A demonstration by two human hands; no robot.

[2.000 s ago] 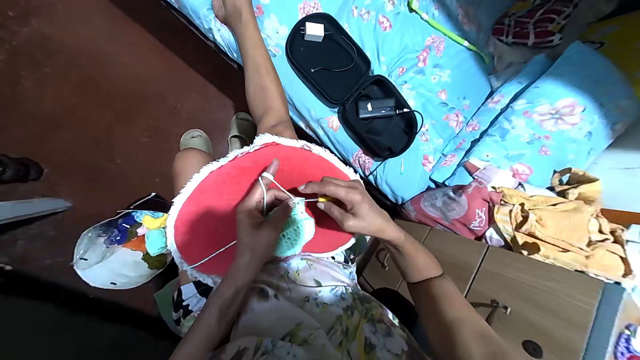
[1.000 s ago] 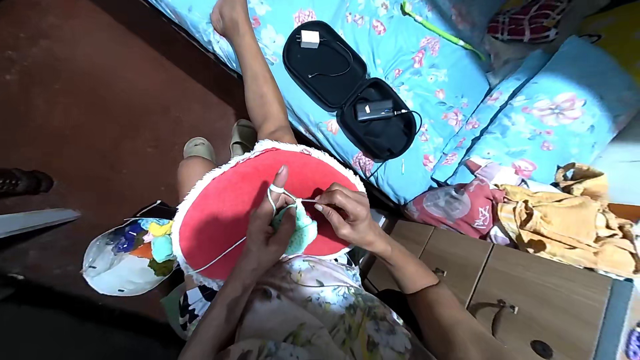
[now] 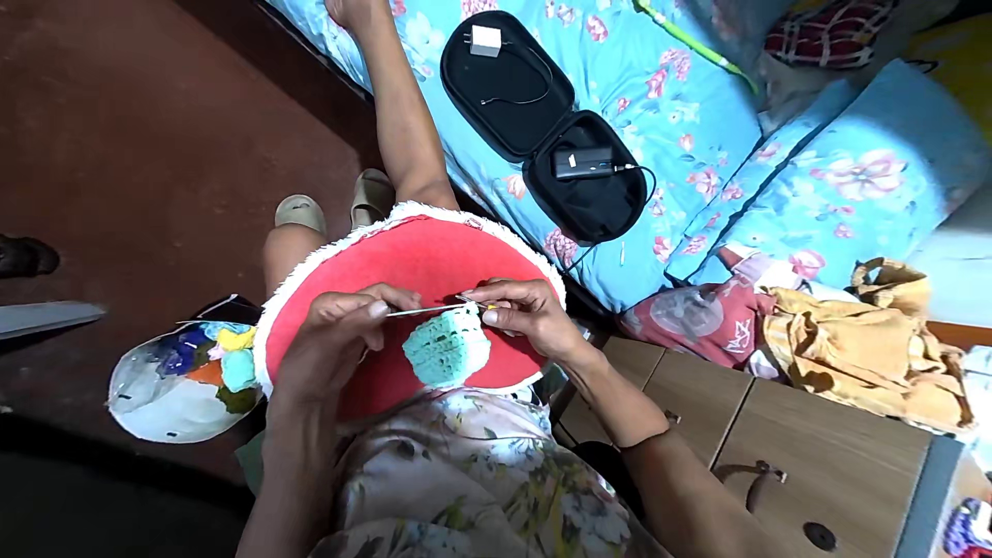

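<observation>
A mint-green and white crochet piece (image 3: 447, 346) hangs over a red round cushion with white fluffy trim (image 3: 403, 256) on my lap. My right hand (image 3: 519, 310) pinches a crochet hook with a yellow part (image 3: 490, 308) at the upper right corner of the piece. Pale yarn (image 3: 418, 311) stretches taut from there to my left hand (image 3: 341, 329), whose thumb and fingers grip it to the left of the piece. The hook's tip is too small to make out clearly.
A bag with several colourful yarn balls (image 3: 182, 384) stands at the left. On the floral bed (image 3: 674, 77) lies an open black case (image 3: 589, 209) with a power bank and charger. Wooden drawers (image 3: 821, 442) and yellow cloth (image 3: 845, 349) are at the right.
My left hand has moved off the crochet piece to the left, and the yarn now runs straight between my hands. Earlier, yarn was looped over a raised left finger. More of the piece shows.
</observation>
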